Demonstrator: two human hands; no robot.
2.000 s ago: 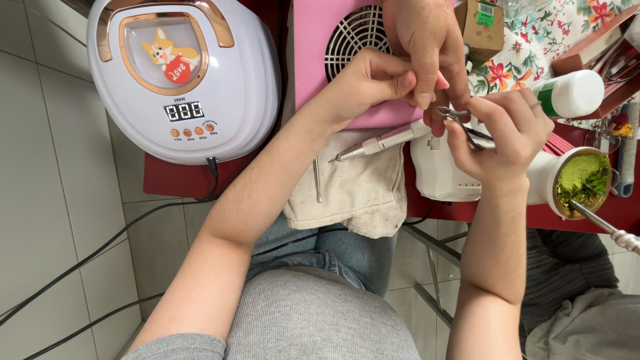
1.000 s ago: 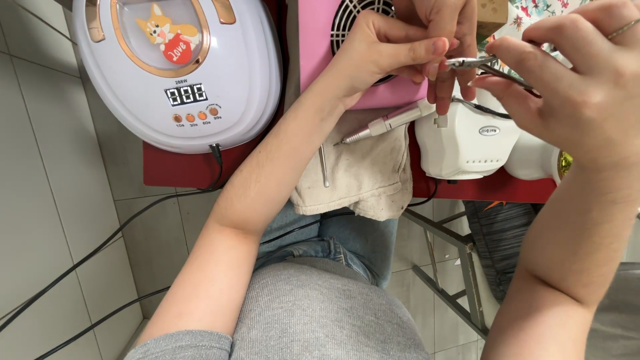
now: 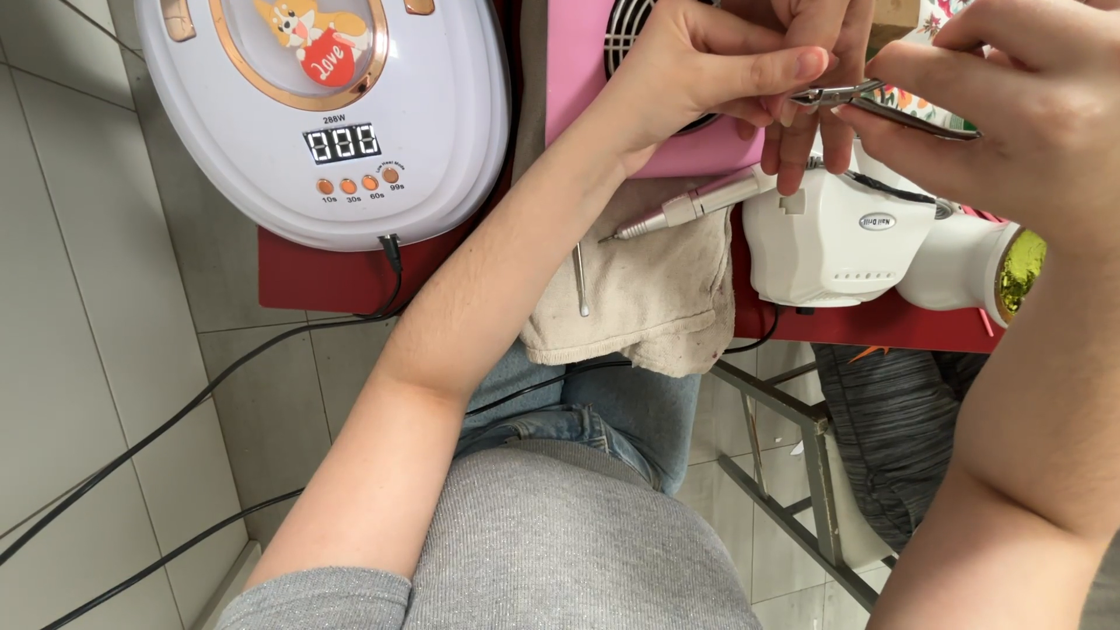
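Observation:
My right hand [image 3: 1006, 114] grips metal cuticle nippers [image 3: 844, 94], whose jaws touch a fingertip of another person's hand [image 3: 818, 131]. That finger is held between the thumb and fingers of my left hand [image 3: 717, 66]. Below the hands, a pink and silver nail drill handpiece [image 3: 691, 206] lies on a folded beige towel [image 3: 652, 297]. Left of the handpiece, a thin metal tool with a small flattened tip [image 3: 581, 280] rests on the towel, its upper end hidden by my left forearm.
A white nail lamp [image 3: 437, 166] stands at the left on the red table [image 3: 306, 271]. A pink unit with a round black grille [image 3: 577, 52] lies behind my left hand. At right are a white nail drill base [image 3: 840, 236] and a white jar with green contents [image 3: 954, 258]. Black cables cross below.
My right hand with the nippers has moved up and to the right and appears larger. The other person's fingers now point downward below the nippers. The view has shifted.

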